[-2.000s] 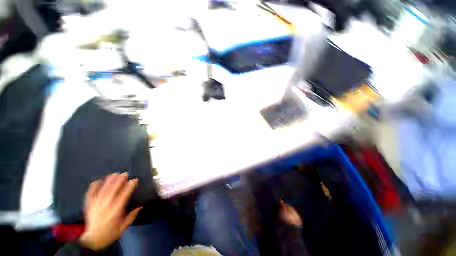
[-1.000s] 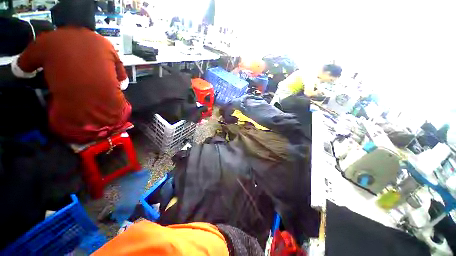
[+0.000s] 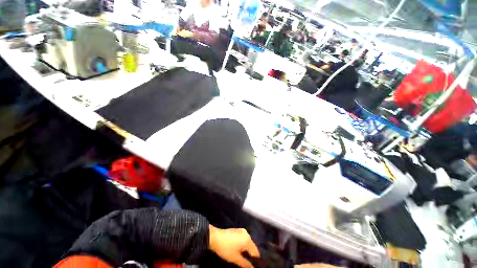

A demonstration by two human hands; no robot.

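A dark panel with a rounded top (image 3: 214,157) lies over the front edge of the white table and hangs towards my lap. A second dark panel (image 3: 165,99) lies flat on the table to its left. My left hand (image 3: 233,245) is at the bottom centre, below the near panel, its fingers bent over dark cloth; whether they grip it cannot be told. A skin-coloured sliver at the bottom edge, likely my right hand (image 3: 316,266), is almost wholly cut off. The white sewing machine (image 3: 361,170) stands to the right.
A neighbouring grey-green machine (image 3: 86,49) and a yellow-green bottle (image 3: 129,62) stand at the upper left. A red item (image 3: 137,174) is below the table edge. Dark garments (image 3: 68,199) are heaped at lower left. A small black scrap (image 3: 306,170) lies on the machine bed. People sit behind.
The view has swung from my table to the floor and heap at the left, then back to the table. My left hand, earlier spread on the near panel, is now below it.
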